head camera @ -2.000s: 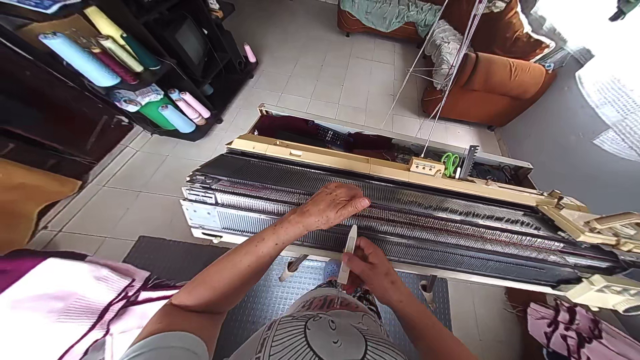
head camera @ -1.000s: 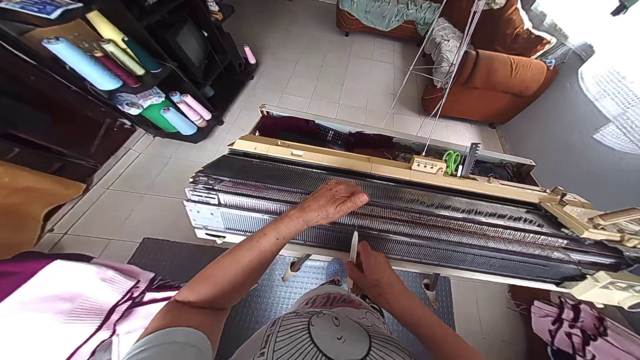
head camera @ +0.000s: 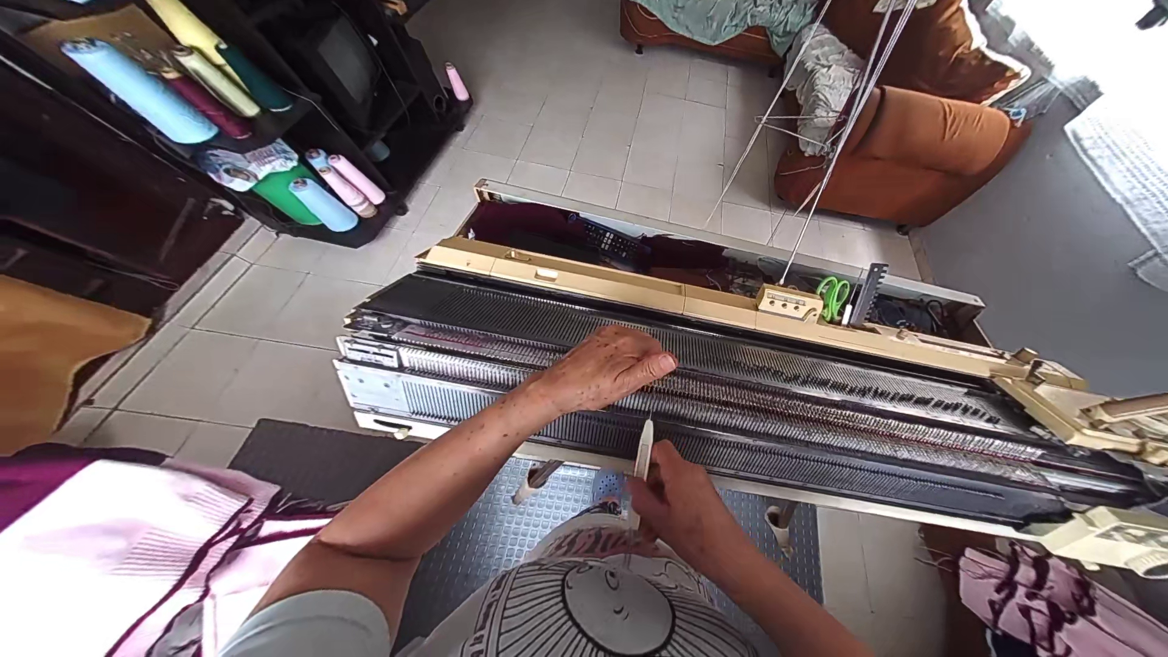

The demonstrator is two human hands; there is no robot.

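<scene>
A double-bed knitting machine (head camera: 785,429) stretches across the middle of the view, with rows of needles on both beds. My left hand (head camera: 607,370) rests over the needle rows left of centre, fingers bent and thumb pointing right; whether it pinches anything is hidden. In my right hand (head camera: 675,497), just below and to the right, is a white-handled transfer tool (head camera: 644,447), its tip pointing up at the front bed. Pale strands of yarn (head camera: 844,137) run down to the rear rail. The machine's carriage (head camera: 1086,401) sits at the right end.
Green-handled scissors (head camera: 832,297) stand in the tray behind the machine. Yarn cones (head camera: 141,91) fill a dark shelf at the upper left. Pink knitted fabric (head camera: 119,538) lies at the lower left, more knitting (head camera: 1049,602) at the lower right. An orange armchair (head camera: 912,155) stands beyond.
</scene>
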